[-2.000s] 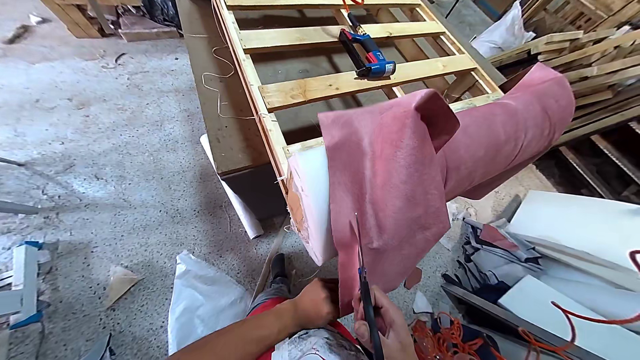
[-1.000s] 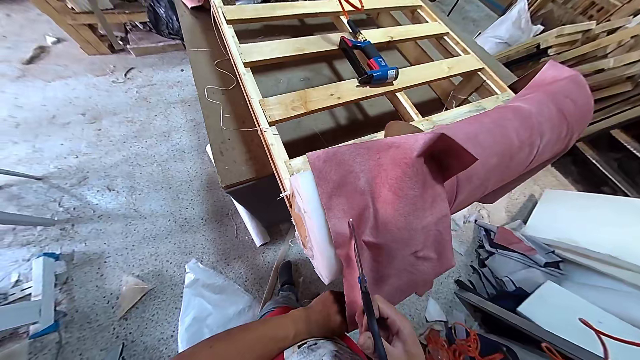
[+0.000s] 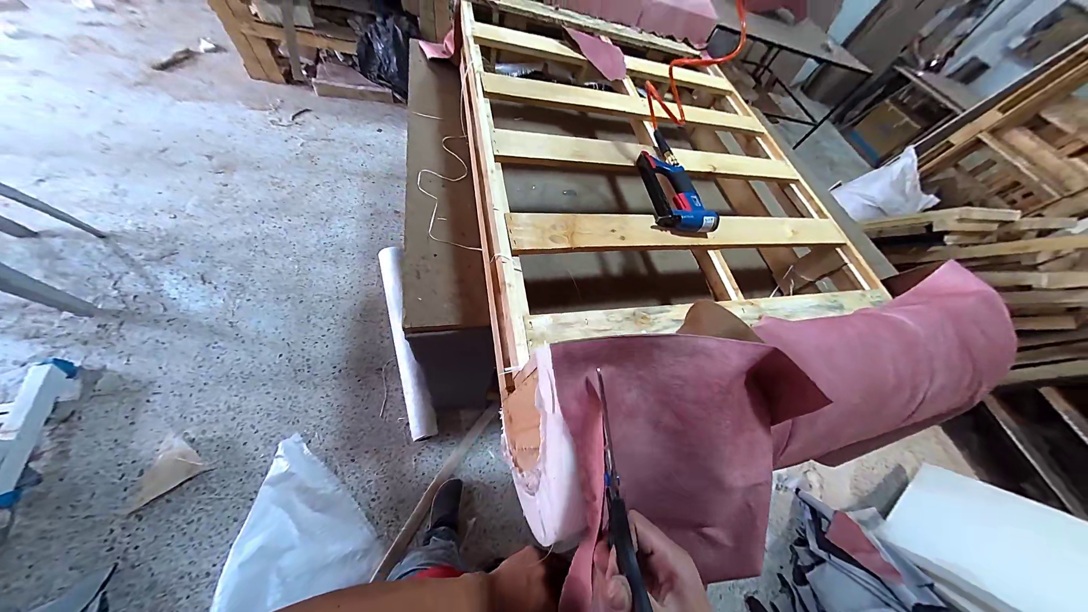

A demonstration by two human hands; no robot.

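Note:
My right hand [image 3: 659,565] is closed around the handles of a pair of scissors [image 3: 619,510], whose blades point up along the pink upholstery fabric [image 3: 688,433]. A narrow strip of the fabric stands apart at the left of the blades. My left hand [image 3: 531,578] is at the strip's lower end, left of the scissors; its fingers are mostly hidden. The fabric drapes over the near end of a wooden slatted frame [image 3: 595,323], beside white padding [image 3: 548,484] on the frame's rounded corner. To the right, more fabric covers a long rounded part.
A blue and black pneumatic stapler [image 3: 680,200] with an orange air hose [image 3: 735,42] lies on the slats. The frame rests on a brown table [image 3: 446,297]. A white plastic sheet [image 3: 293,535] lies on the floor at left, white boards [image 3: 986,527] at right, stacked wood [image 3: 1020,255] beyond.
The scissors remain in my right hand against the fabric. The view has tilted up, showing more of the frame. The draped fabric's upper edge lies flatter than two seconds ago.

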